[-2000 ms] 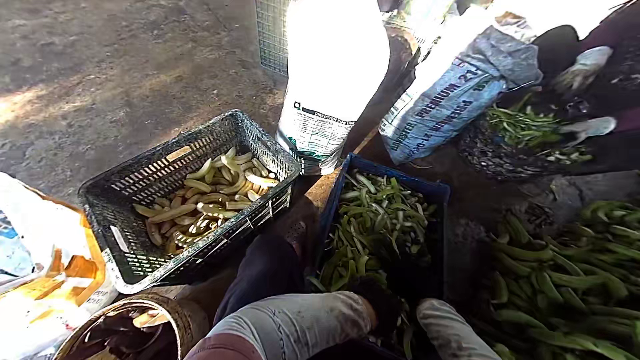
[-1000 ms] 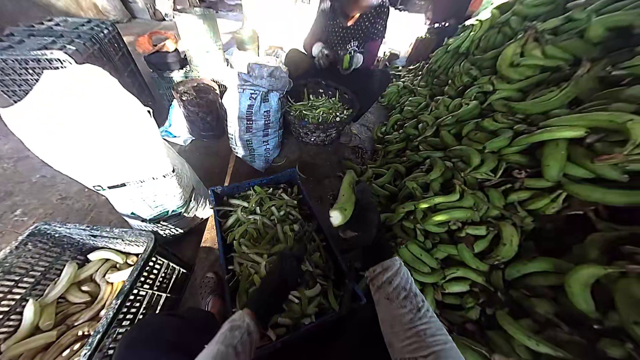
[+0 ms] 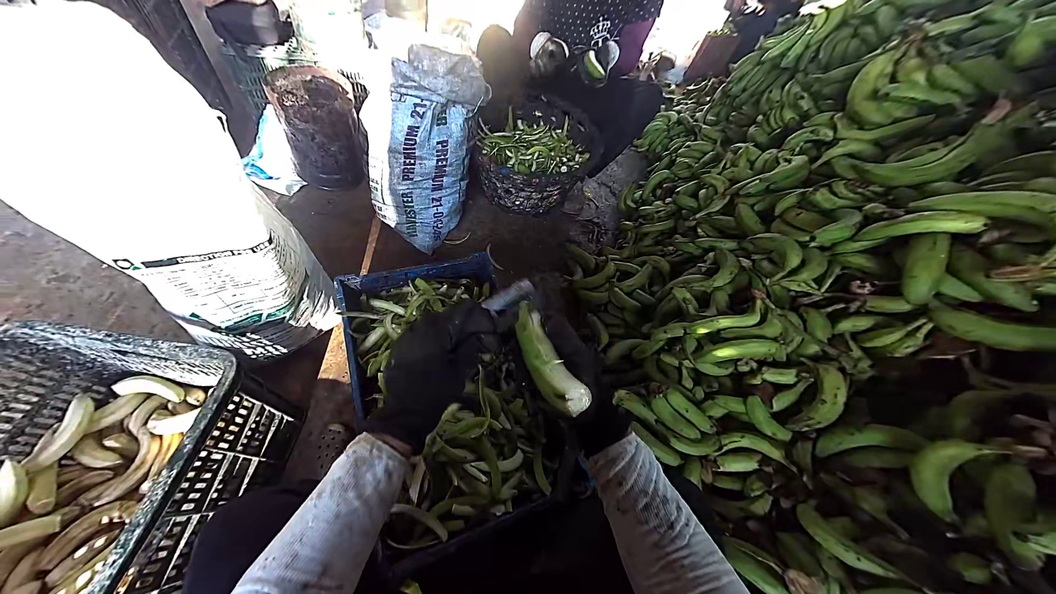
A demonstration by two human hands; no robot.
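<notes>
My left hand (image 3: 433,359), in a black glove, grips a small blade (image 3: 508,295) whose flat metal part points up and right. My right hand (image 3: 584,371), also gloved in black, holds a green plantain (image 3: 546,363); its lower end shows pale flesh. The blade is close to the plantain's upper end; whether they touch I cannot tell. Both hands are over a blue plastic crate (image 3: 351,330) of green peels (image 3: 487,445). At the lower left, peeled plantains (image 3: 115,437) lie in a dark plastic crate (image 3: 194,474).
A big pile of green plantains (image 3: 742,330) rises on the right. Ahead are a printed woven sack (image 3: 421,157) and a basket of peels (image 3: 532,186), with a co-worker's gloved hands (image 3: 549,54) above it. A white sack (image 3: 206,239) stands at the left, a brown container (image 3: 315,128) behind.
The view has swung right since the oldest frame. My left hand has risen from the peels toward the plantain, which my right hand has brought in over the blue crate.
</notes>
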